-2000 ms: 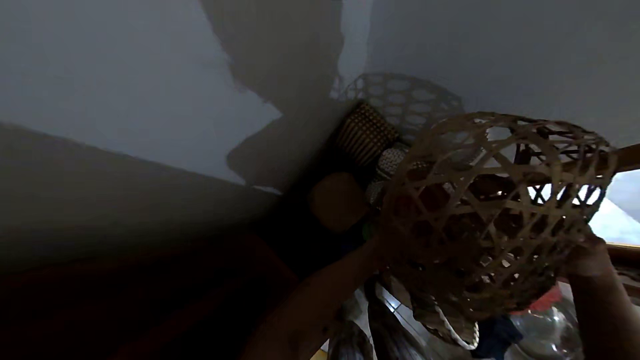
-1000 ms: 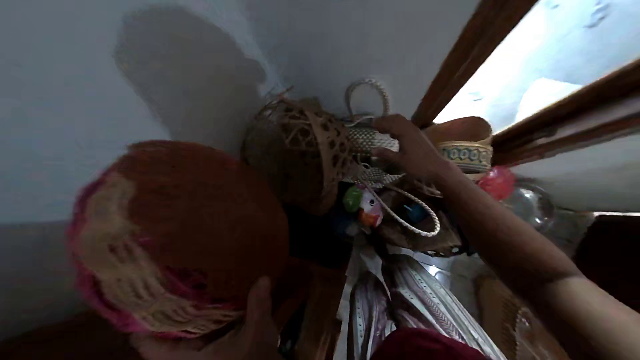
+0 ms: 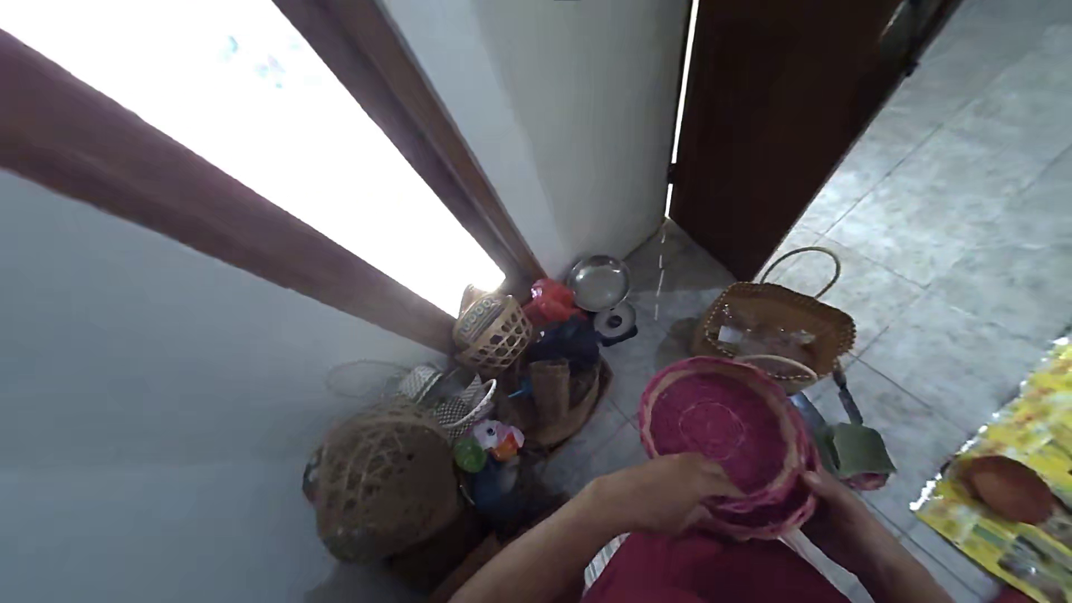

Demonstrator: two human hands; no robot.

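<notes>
Pink woven baskets (image 3: pixel 712 423), round and shallow and seemingly stacked, are held in front of the body, their insides facing up. My left hand (image 3: pixel 674 490) grips the near left rim, fingers over the edge. At the right side, my right hand (image 3: pixel 825 502) holds the rim, partly hidden by the baskets. Beyond them on the tiled floor stands a brown woven handbag (image 3: pixel 779 314) with loop handles and clear plastic inside. Left of my left hand, a large open-weave basket (image 3: pixel 381 477) lies by the wall, near a black-and-white woven bag (image 3: pixel 456 402).
Near the wall are a bamboo basket (image 3: pixel 494 335), a red plastic item (image 3: pixel 551 300), a metal bowl (image 3: pixel 599 283) and a colourful toy (image 3: pixel 498 438). A dark door (image 3: pixel 762 109) stands beyond. A yellow patterned mat (image 3: pixel 1005 502) holds a brown round object (image 3: pixel 1005 488) at the right.
The view has swung far to the right. My right hand has left the woven bags by the wall, and both hands are now on the pink baskets. The open-weave basket is out of my hands.
</notes>
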